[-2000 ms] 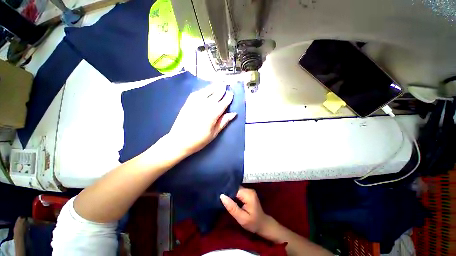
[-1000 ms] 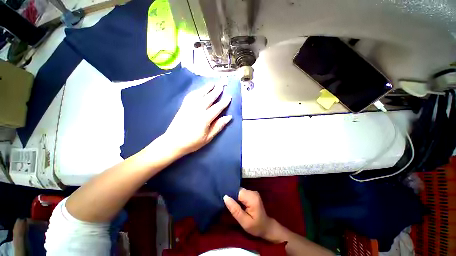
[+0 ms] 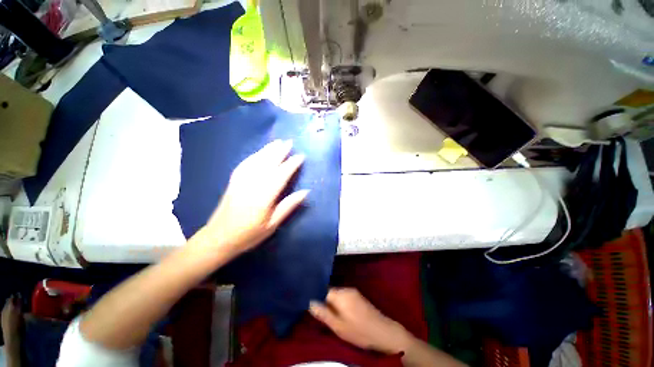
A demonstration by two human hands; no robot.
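A navy cut panel [image 3: 215,158] lies on the white table, its far end under the presser foot [image 3: 320,107] of the sewing machine [image 3: 444,36]. Its near end hangs over the table's front edge. My left hand [image 3: 258,190] lies flat on the panel, fingers apart, a little in front of the needle area. My right hand [image 3: 351,315] holds the panel's right edge near its hanging corner, below the table edge. The needle area is bright with glare, so the needle itself cannot be made out.
More navy cloth [image 3: 172,68] lies at the back left. A yellow-green tag [image 3: 248,57] hangs left of the needle. A smartphone [image 3: 473,118] with a white cable [image 3: 548,197] lies under the machine arm. An orange basket [image 3: 617,301] stands at the right, a cardboard box [image 3: 21,129] at the left.
My left hand has slid back along the panel, away from the needle, towards me. My right hand has moved slightly down with the panel's edge. The camera view has shifted a little.
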